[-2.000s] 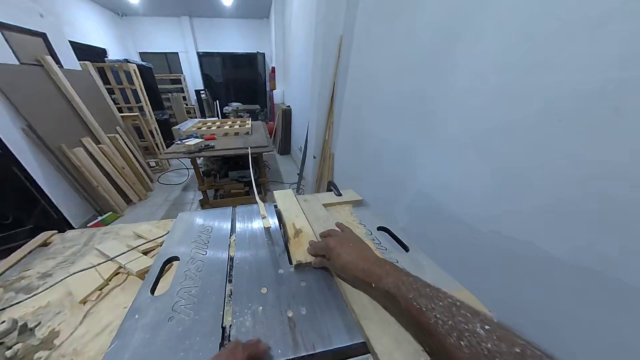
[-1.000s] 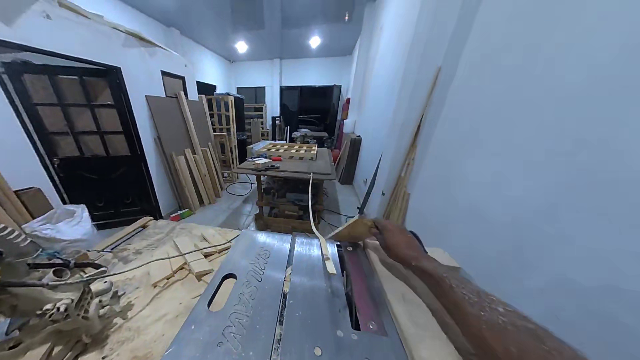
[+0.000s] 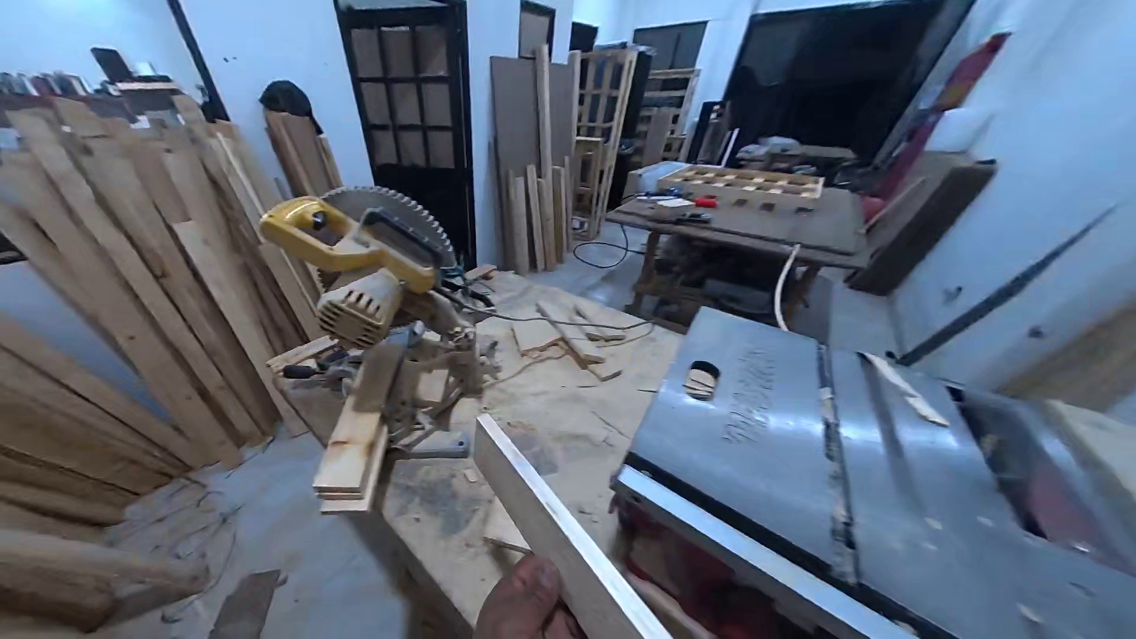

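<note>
My left hand (image 3: pixel 530 596) is at the bottom middle, its thumb and fingers closed on a narrow wooden board (image 3: pixel 557 524) that points up and away. Right of the board is a table saw with a metal top (image 3: pixel 754 461); a thin wood offcut (image 3: pixel 907 389) lies on it. A yellow miter saw (image 3: pixel 373 257) with a toothed blade stands left of centre, with short boards (image 3: pixel 353 453) stacked at its base. My right hand is out of view.
Many planks (image 3: pixel 142 257) lean at the left. Wood scraps (image 3: pixel 564 337) lie on the dusty bench (image 3: pixel 435 541) between the saws. Beyond stands a worktable (image 3: pixel 745 226) holding a slotted wooden frame (image 3: pixel 754 184). A cable crosses the bench.
The view has swung left and down. The hand that was over the table saw has left the view, and a board held in my left hand now shows beside the saw.
</note>
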